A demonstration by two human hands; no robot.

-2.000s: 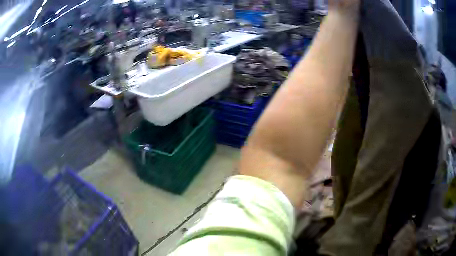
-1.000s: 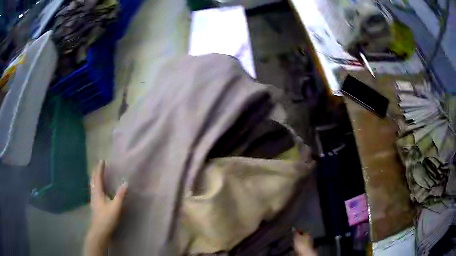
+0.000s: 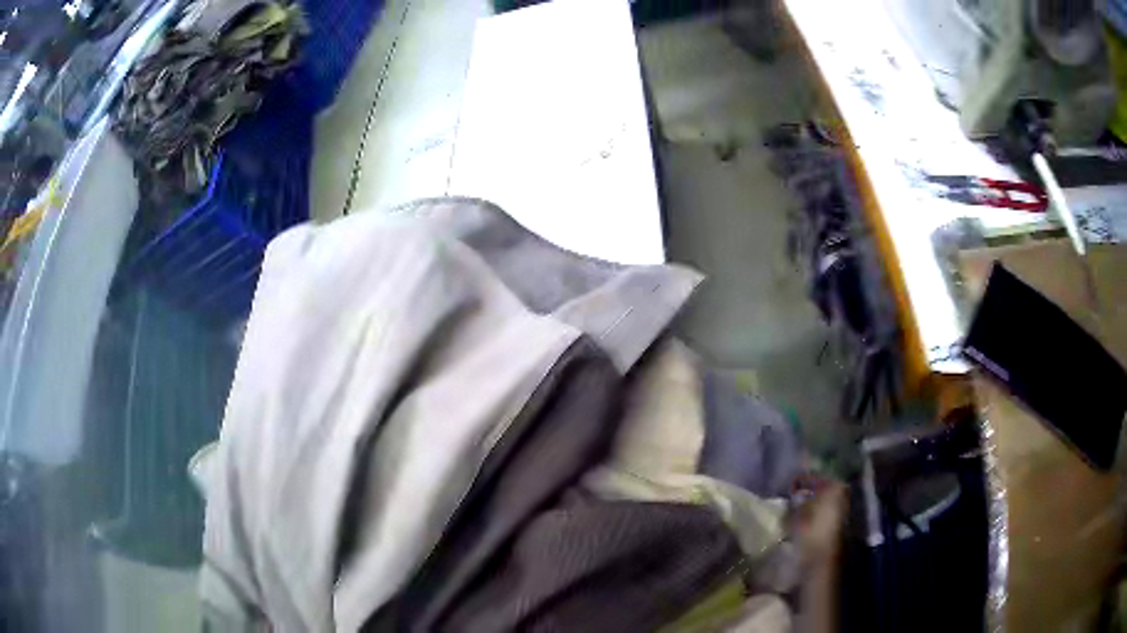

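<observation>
A large grey-taupe garment panel [image 3: 371,371] lies draped in front of me, with a pointed corner towards the upper right. Dark brown panels [image 3: 606,556] show under and beside it, with a beige panel [image 3: 664,420] and a little yellow-green cloth [image 3: 713,607] at the lower right. My right hand [image 3: 818,556] is blurred and cut off by the bottom edge, against the right side of the cloth; its grip is unclear. My left hand is not visible; the cloth may hide it.
A white board [image 3: 556,124] lies ahead. At left are a blue crate [image 3: 223,223] of cloth, a green crate [image 3: 161,396] and a white tub [image 3: 74,309]. At right, the machine table [image 3: 884,161] has brown cardboard [image 3: 1038,495], a black pad [image 3: 1051,365] and red-handled snips [image 3: 1011,193].
The view has turned down from the crates. Since a second ago, the cloth has spread and shifted, showing more dark brown; my left hand has gone from sight.
</observation>
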